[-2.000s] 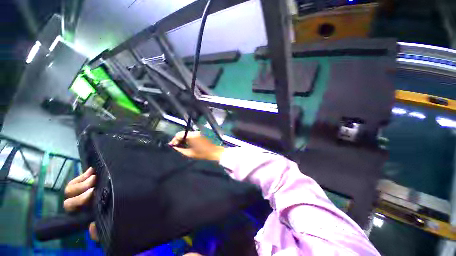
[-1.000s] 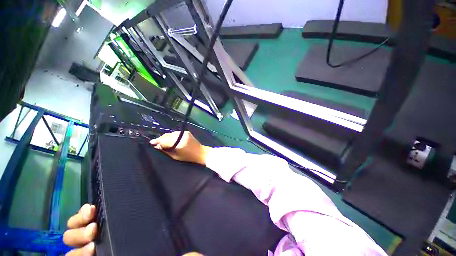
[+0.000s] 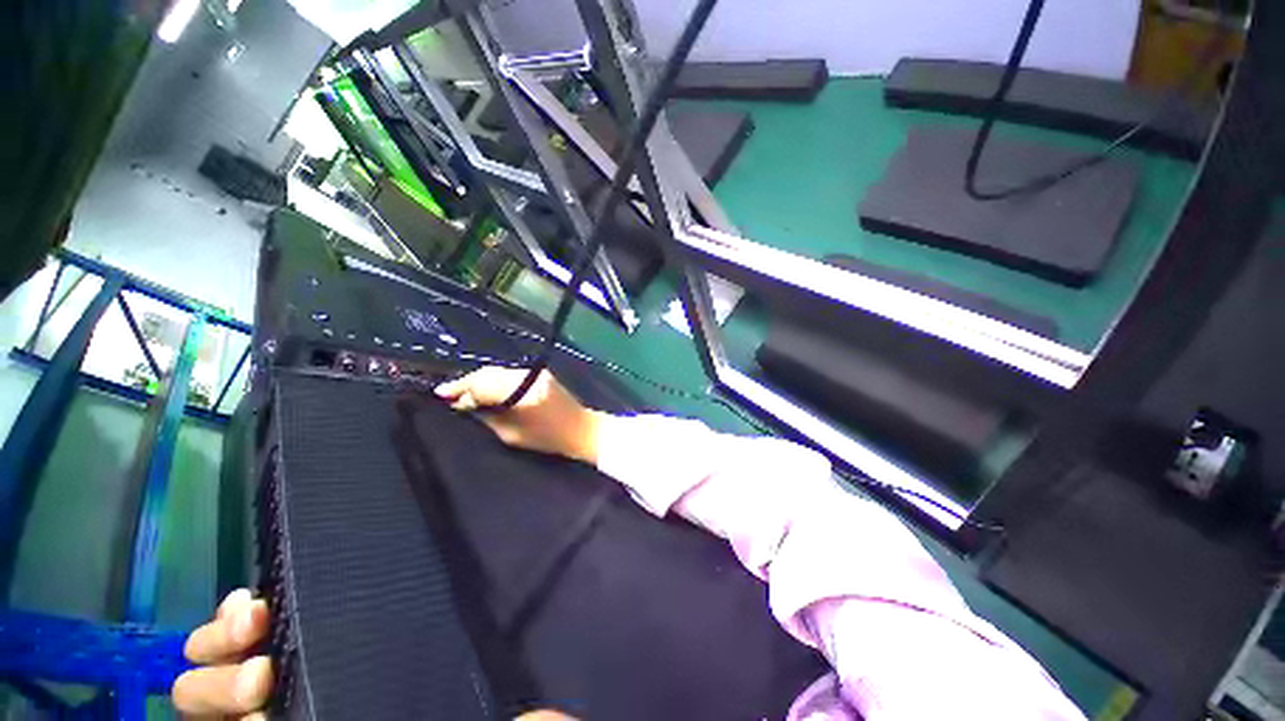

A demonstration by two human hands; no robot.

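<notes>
The black ribbed TV rear cover (image 3: pixel 381 563) fills the lower middle, with a row of small ports (image 3: pixel 369 366) along a recess near its upper edge. My right hand (image 3: pixel 529 410), in a pink sleeve, is at the right end of the ports with its fingers closed on a black cable (image 3: pixel 609 211). The cable hangs from above; its tip is hidden by my fingers. My left hand (image 3: pixel 226 656) is partly cut off at the lower left, its fingers curled around the cover's left edge. A bit of skin shows at the bottom edge.
A metal frame (image 3: pixel 888 303) stands behind the cover. Dark padded boards (image 3: pixel 1001 204) lie on the green surface beyond. Another black cord (image 3: pixel 986 141) hangs there in a loop. A white power socket (image 3: pixel 1208 454) is at the right. Blue racks (image 3: pixel 166 465) stand at the left.
The view has come closer and tilted since the oldest frame, so the ports now show. My right hand stays at the port row with the cable; my left hand stays on the cover's edge.
</notes>
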